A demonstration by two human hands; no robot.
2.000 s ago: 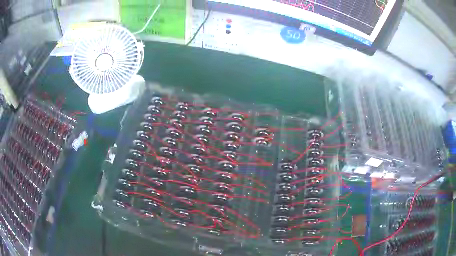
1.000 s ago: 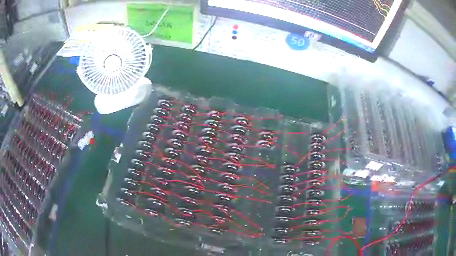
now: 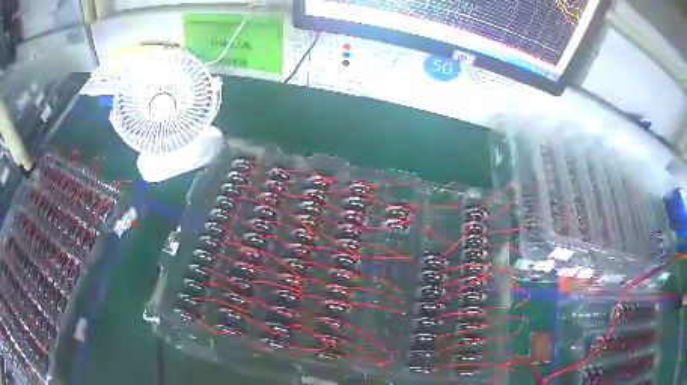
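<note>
No hand is in the picture. In front of me a clear blister tray (image 3: 169,301) lies on the green mat, its pockets holding rows of small speaker drivers (image 3: 428,291). Thin red lead wires trail to the right from the drivers. One column holds only two drivers (image 3: 395,218) near its top, with bare pockets below them. A thicker red probe cable (image 3: 603,342) runs from the right edge down to a loop at the bottom edge; its lower end is out of the picture.
A white desk fan (image 3: 162,105) stands at the back left. A filled side tray (image 3: 45,248) lies at the left, another (image 3: 621,331) at the lower right. Cloudy stacked trays (image 3: 595,203) stand at the right. A monitor (image 3: 452,37) is at the back. A brown-red square plate (image 3: 541,347) lies right of the centre tray.
The whole view has shifted slightly, so the bench things sit a little lower in the picture. The curves on the monitor differ from the earliest frame. No driver has visibly moved.
</note>
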